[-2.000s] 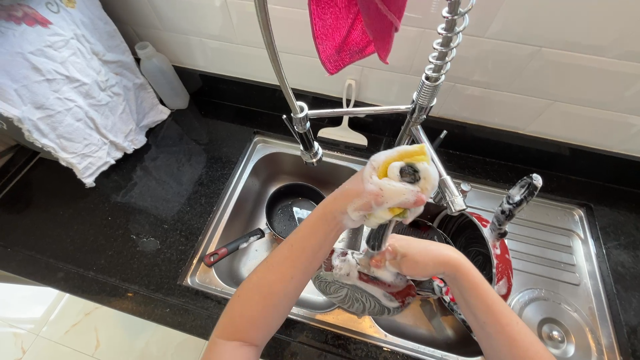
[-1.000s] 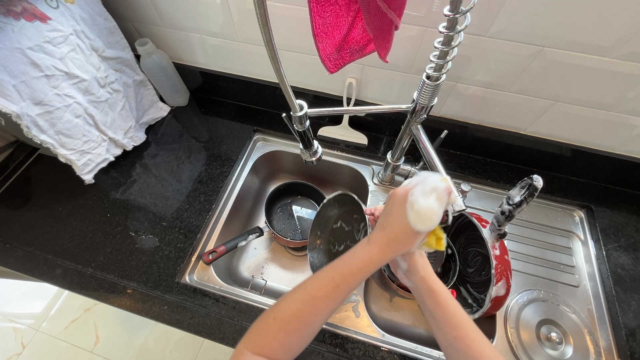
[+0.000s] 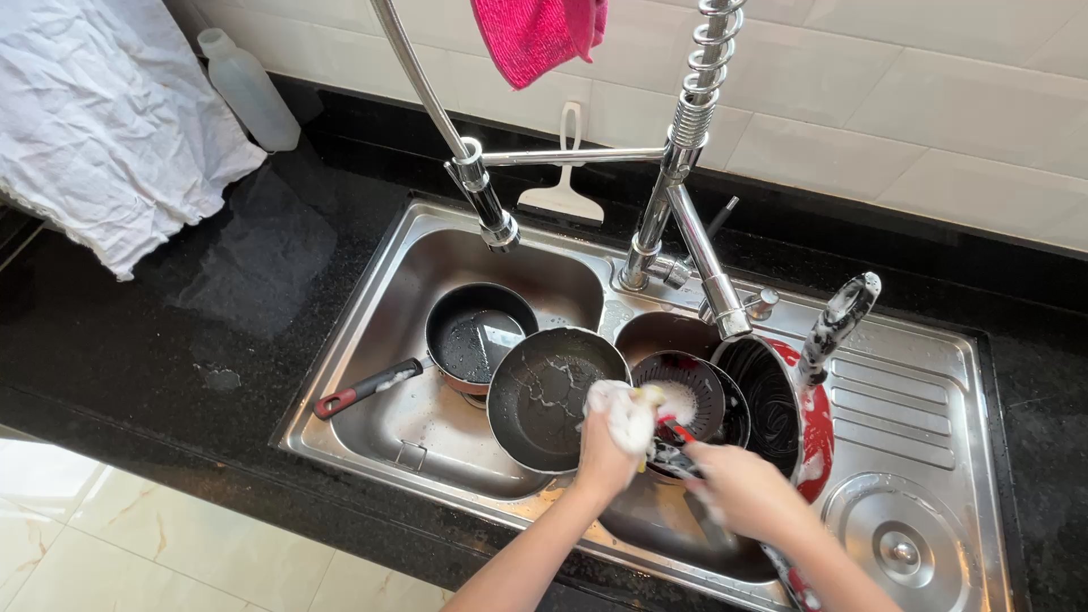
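My left hand (image 3: 614, 433), covered in white suds, is closed on a foamy yellow sponge (image 3: 650, 398) over the divider of the double sink. A dark frying pan (image 3: 557, 399) with its inside upward tilts beside it. My right hand (image 3: 744, 489), slightly blurred, grips a red and black handle (image 3: 678, 431) by the sponge; which pan it belongs to is partly hidden. A black saucepan (image 3: 480, 331) sits in the left basin. In the right basin are a dark perforated strainer (image 3: 688, 387) and a soapy red pot (image 3: 818, 433) leaning on its side.
A spring faucet (image 3: 654, 221) with a hanging spray head (image 3: 497, 225) rises behind the sink. A white squeegee (image 3: 563, 191) leans at the back. A plastic bottle (image 3: 255, 98) and white cloth (image 3: 110, 127) stand left. A round steel lid (image 3: 901, 548) lies on the drainboard.
Two seconds ago the soapy pan was held up with its underside showing; now its inside faces up. The sponge hand has come down from beside the faucet to the pans.
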